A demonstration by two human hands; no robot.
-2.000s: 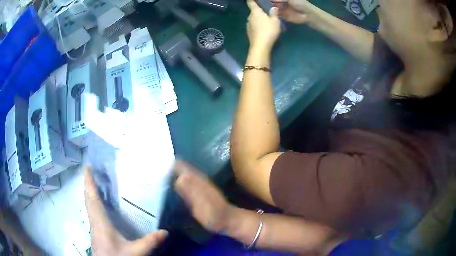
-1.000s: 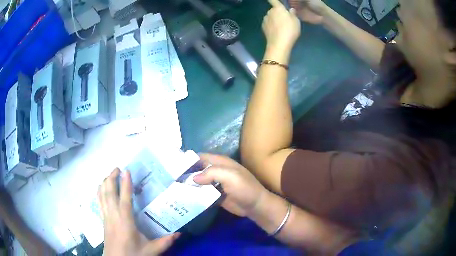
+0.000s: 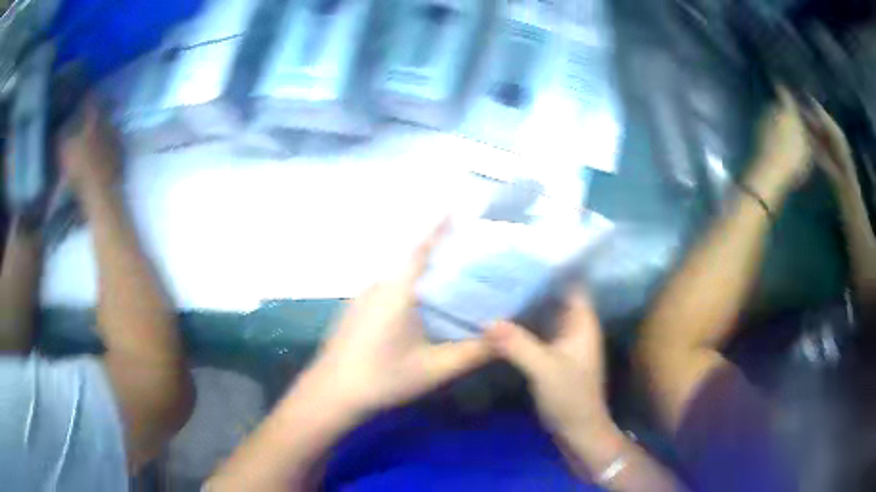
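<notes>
The head view is strongly blurred. A pale blue-grey and white retail box is held between my two hands, low at the centre, over the edge of the white sheet. My left hand grips its left side and near end, with the thumb along the near end. My right hand is at its near right corner, thumb close to the left thumb. A pale flap seems to stick out at the box's far end. Whether a fan is inside cannot be told.
Retail boxes stand or lean in a row at the back of the white sheet. A blue bin is behind them. Neighbours' arms are at left and right. Blurred dark fans lie at the back right.
The view has swung left, so the box row shifted right and a left neighbour's arms appear. My right hand moved from the box's open end to its near corner; my left hand still holds it.
</notes>
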